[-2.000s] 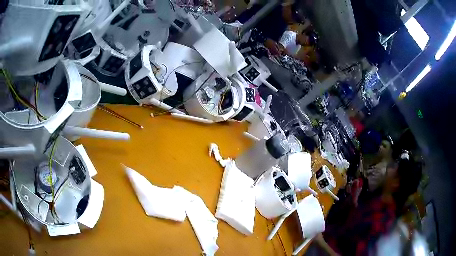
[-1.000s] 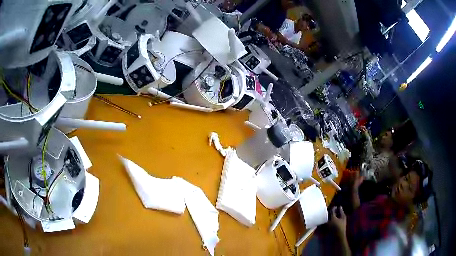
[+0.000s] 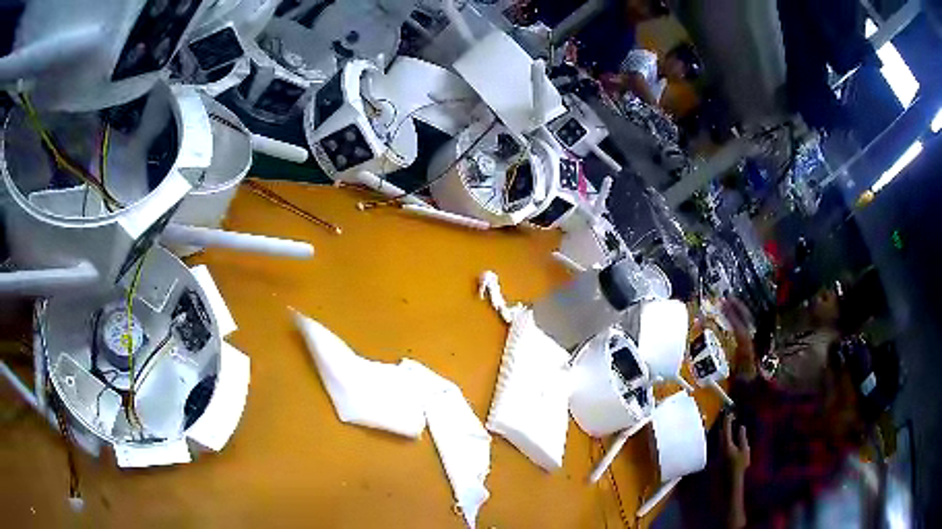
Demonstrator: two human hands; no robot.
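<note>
Neither of my hands is in the picture. An open white camera housing (image 3: 155,413) lies at the lower left, with a round pale part (image 3: 126,333), wires and a small board inside. Another open housing (image 3: 72,222) with yellow, red and black wires sits above it. White antennas (image 3: 243,243) stick out to the right. Flat angular white cloths or wipes (image 3: 362,395) lie at the middle front, beside a ribbed white piece (image 3: 532,393) with a twisted end.
More housings (image 3: 356,134) are piled along the back. A translucent bottle with a dark cap (image 3: 622,282) is at the right, near more housings (image 3: 609,382) on the orange tabletop (image 3: 393,294). A person's hand (image 3: 736,444) is beyond the right edge; other people sit farther back.
The whole view has shifted, so the table things now appear farther right and slightly higher. The person at the right has moved their arms. The housings and cloths look unmoved on the table.
</note>
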